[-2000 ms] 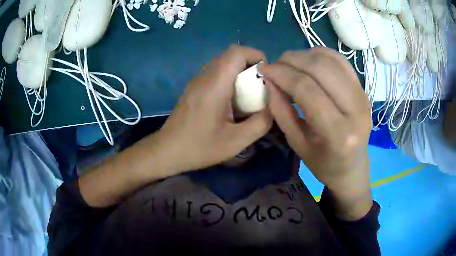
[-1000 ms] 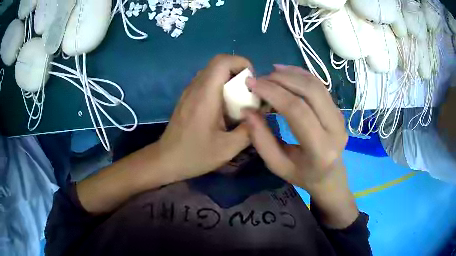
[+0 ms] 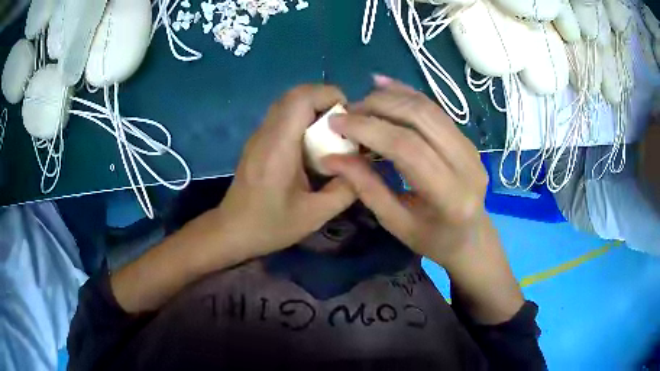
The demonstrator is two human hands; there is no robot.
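Note:
A cream device (image 3: pixel 323 143) is held end-up in my left hand (image 3: pixel 271 170), whose fingers wrap around its far and near sides. My right hand (image 3: pixel 423 170) is at the device's right side, with its thumb and forefinger tips over the end. The fingertips hide the port area. Whether a small piece is between my right fingers cannot be told. A pink spot shows at a right fingertip, blurred. A pile of small white pieces (image 3: pixel 230 29) lies on the dark green bench (image 3: pixel 239 87) beyond my hands.
Several cream devices (image 3: pixel 119 43) with looped cords lie at the left. More devices (image 3: pixel 499 43) are piled at the right, cords hanging over the bench edge. A white sheet (image 3: pixel 532 119) lies under them. Light clothing shows at both sides.
Both hands and the device have shifted left in view. The right hand has moved from pinching at the device's end with the slot visible to covering that end.

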